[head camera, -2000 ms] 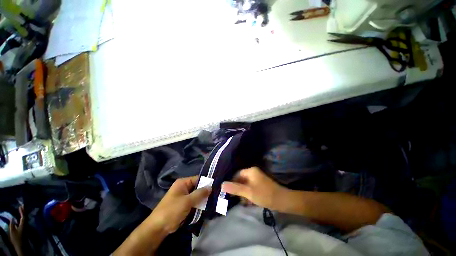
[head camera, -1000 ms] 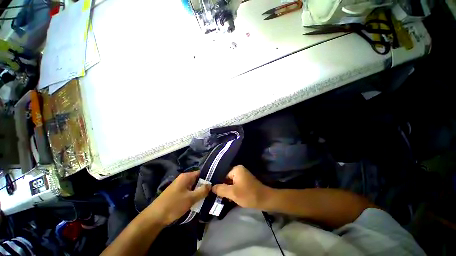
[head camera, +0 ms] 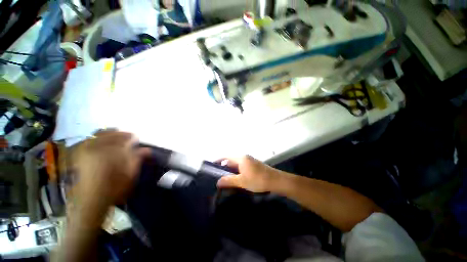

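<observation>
Dark trousers (?) [head camera: 174, 220] hang from both hands at the table's front edge. Their waistband [head camera: 156, 153] is stretched between the hands, blurred by motion. A white label [head camera: 185, 162] lies on the band, and a second pale patch, perhaps another label [head camera: 175, 179], shows just below it. My left hand [head camera: 105, 158], strongly blurred, grips the band's left end. My right hand [head camera: 251, 175] pinches the band's right part between thumb and fingers. Whether the right hand also hides a small tool cannot be told.
The sewing machine [head camera: 302, 46] stands at the back right of the white table [head camera: 153, 112]. Black scissors [head camera: 333, 100] and orange-brown snips [head camera: 276, 87] lie by it. Paper sheets [head camera: 84, 97] lie at left. A blurred orange-handled tool [head camera: 52, 162] is at far left.
The view has tilted up, so the machine now shows. Both hands have raised the band from the lap to the table edge, and the left hand has moved left, away from the right.
</observation>
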